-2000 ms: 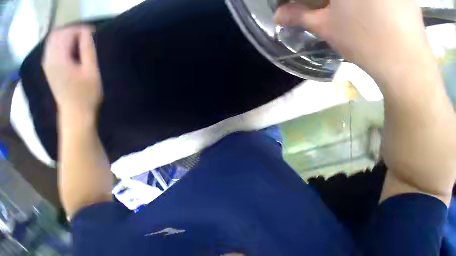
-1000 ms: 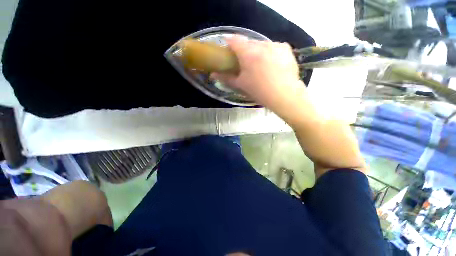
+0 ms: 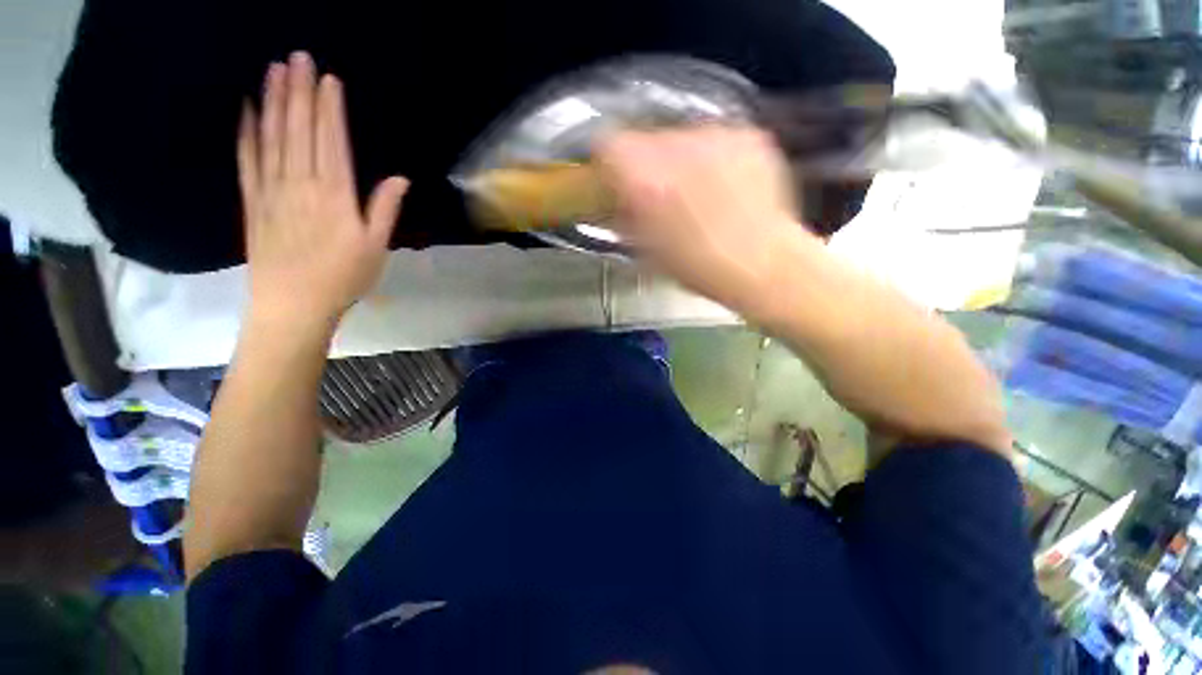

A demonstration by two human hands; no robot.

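A black garment (image 3: 435, 79) lies spread over the white padded ironing table (image 3: 527, 293). My left hand (image 3: 310, 198) rests flat on the garment's left part, fingers spread and pointing away from me, holding nothing. My right hand (image 3: 692, 191) grips the pale wooden handle of the steam iron (image 3: 633, 82). The iron is on the garment right of my left hand, its pointed tip to the left. The iron and right hand are blurred by motion, and the hand hides part of the handle.
The hose and cord (image 3: 975, 112) trail right from the iron. White hangers (image 3: 139, 442) are stacked below the table's left end. A round fan grille (image 3: 389, 393) stands below the near edge. Blue bundles (image 3: 1114, 336) lie at the right, with clutter at the lower right.
My left hand was low at the left, off the table, one second ago and now lies on the garment. The iron stays in my right hand, at nearly the same part of the garment.
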